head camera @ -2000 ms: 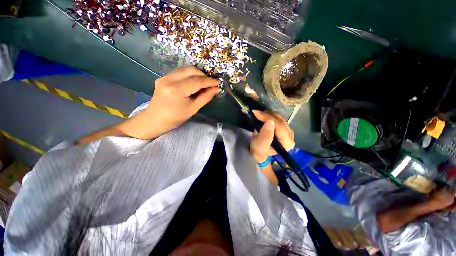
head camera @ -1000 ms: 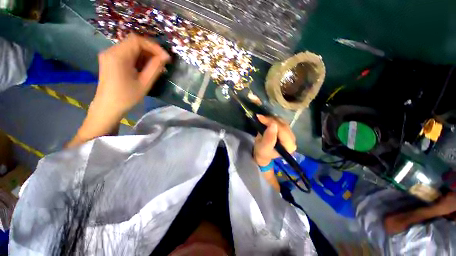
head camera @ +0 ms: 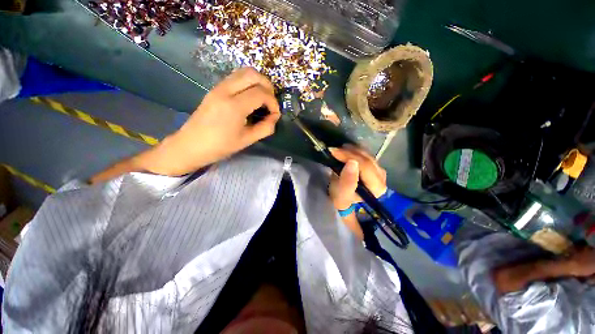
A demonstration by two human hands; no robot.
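Note:
My right hand (head camera: 355,175), with a blue band at the wrist, holds the black soldering iron (head camera: 333,160). The iron's thin metal shaft points up and left, its tip near a small silvery component (head camera: 287,101). My left hand (head camera: 229,117) is beside that component, thumb and fingers curled together at the near edge of the heap. Whether its fingertips hold anything is too small to tell. The glittering heap of loose small parts (head camera: 271,49) lies just beyond, dark red at the left and gold-white at the right.
A thick tan tape roll (head camera: 357,85) stands right of the heap. The clear tray (head camera: 339,26) lies behind the heap. Tweezers (head camera: 479,38) lie farther back. A black fan with a green label (head camera: 470,168) is at right, near another person's arm (head camera: 541,273) at lower right.
My left hand moved left, away from the iron tip, then came back to the component beside the heap. My right hand stayed nearly in place with the iron.

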